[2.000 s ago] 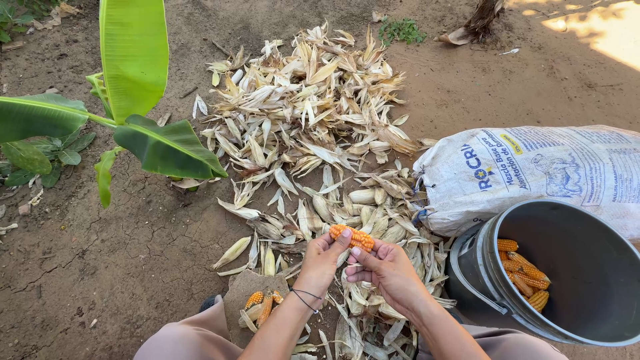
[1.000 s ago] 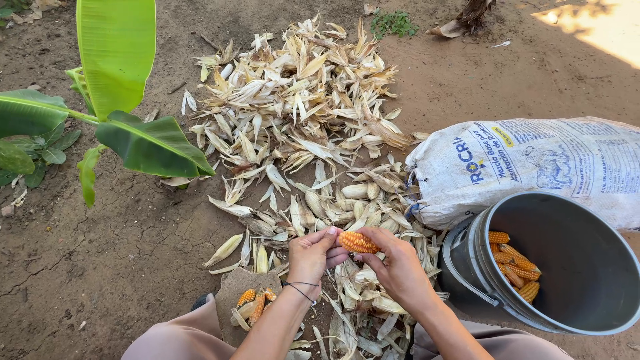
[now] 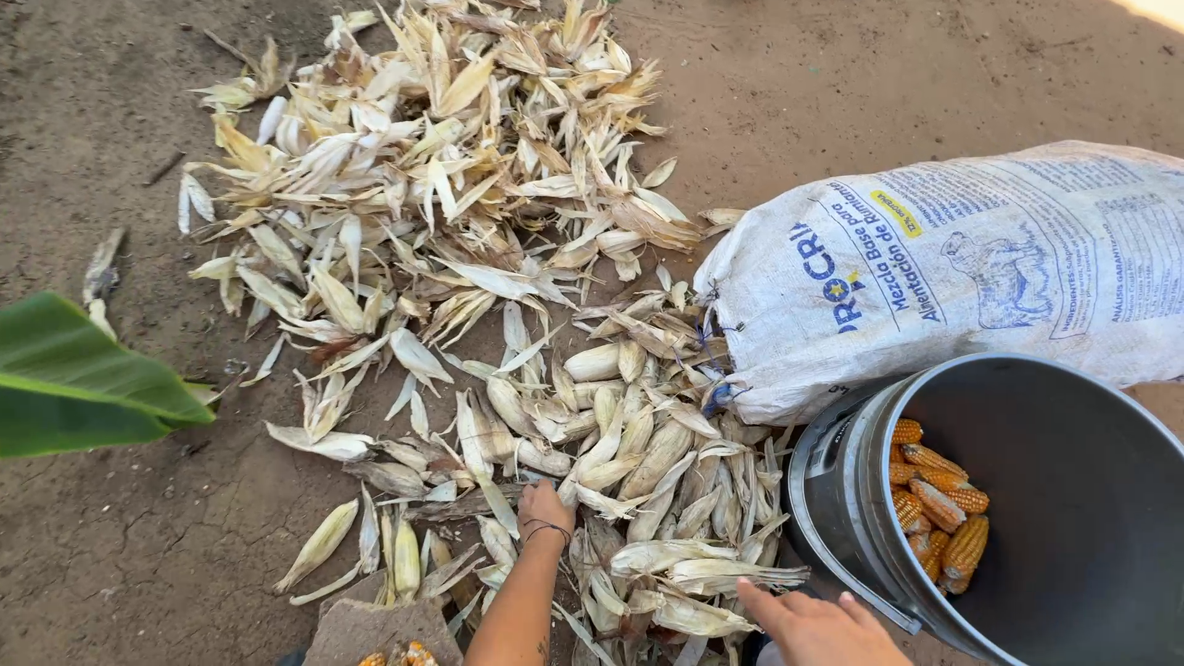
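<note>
My left hand (image 3: 546, 509), with a dark cord round its wrist, reaches down among unhusked corn ears in dry husks (image 3: 657, 458); its fingertips are partly hidden, so I cannot tell whether they grip one. Near the bottom edge my right hand (image 3: 819, 629) is held with its fingers apart and nothing in it, left of the grey bucket (image 3: 837, 499). Inside the bucket lie several husked orange corn cobs (image 3: 962, 546). Bits of orange corn (image 3: 416, 655) show at the bottom edge, on a flat stone or block (image 3: 370, 634).
A heap of loose dry husks (image 3: 444, 166) spreads over the bare soil at the upper left. A white woven feed sack (image 3: 879, 268), printed with writing, lies behind the bucket. A broad green leaf (image 3: 83, 379) juts in from the left.
Both hands held an orange cob together before; now they are apart. My left hand is down among the unhusked ears, and my right hand is empty by the bucket. The view has shifted.
</note>
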